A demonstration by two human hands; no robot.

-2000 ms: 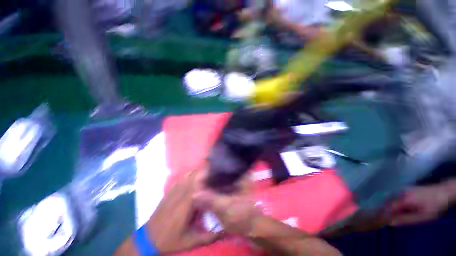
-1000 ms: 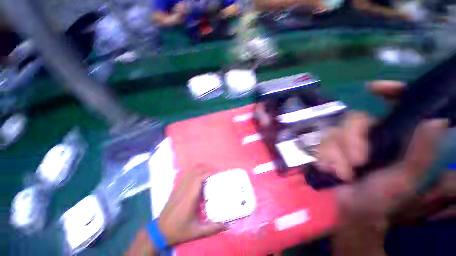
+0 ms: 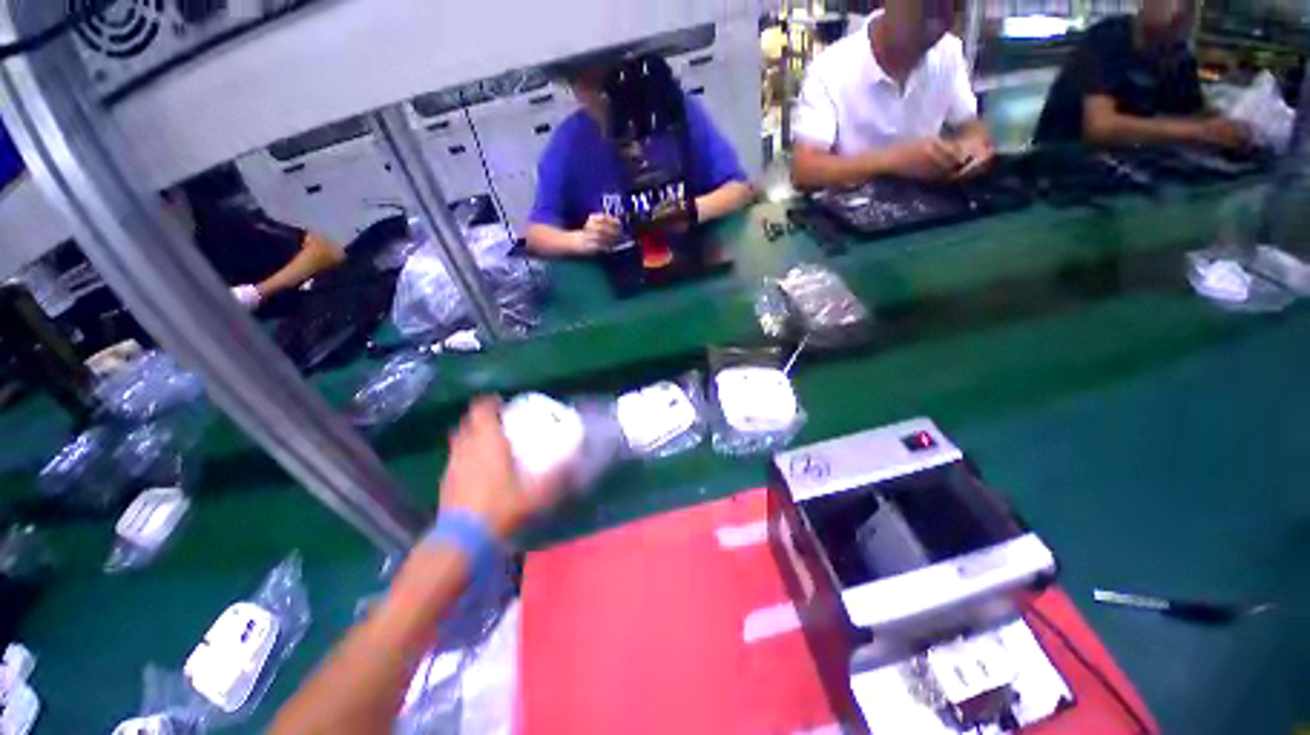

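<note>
My left hand [image 3: 486, 474], with a blue wristband, is stretched forward above the green bench, just past the mat's back left corner. It holds a white housing [image 3: 543, 432] by its left side, with clear plastic bag at the housing's right. The hand and housing are slightly blurred. Two more white housings, one [image 3: 657, 415] and another [image 3: 756, 399], lie on clear bags just right of it. The red work mat [image 3: 647, 618] lies in front of me. My right hand and the screwdriver are not in view.
The screw feeder [image 3: 905, 539] stands on the mat's right part, with a thin dark pen-like tool [image 3: 1171, 606] right of it. A metal post [image 3: 216, 316] slants down at the left. Bagged housings [image 3: 231, 656] lie left. Several people sit across the bench.
My left hand has lifted the housing off the mat and carried it forward to the bench behind. My right hand and the dark screwdriver have left the picture. The view has tilted up.
</note>
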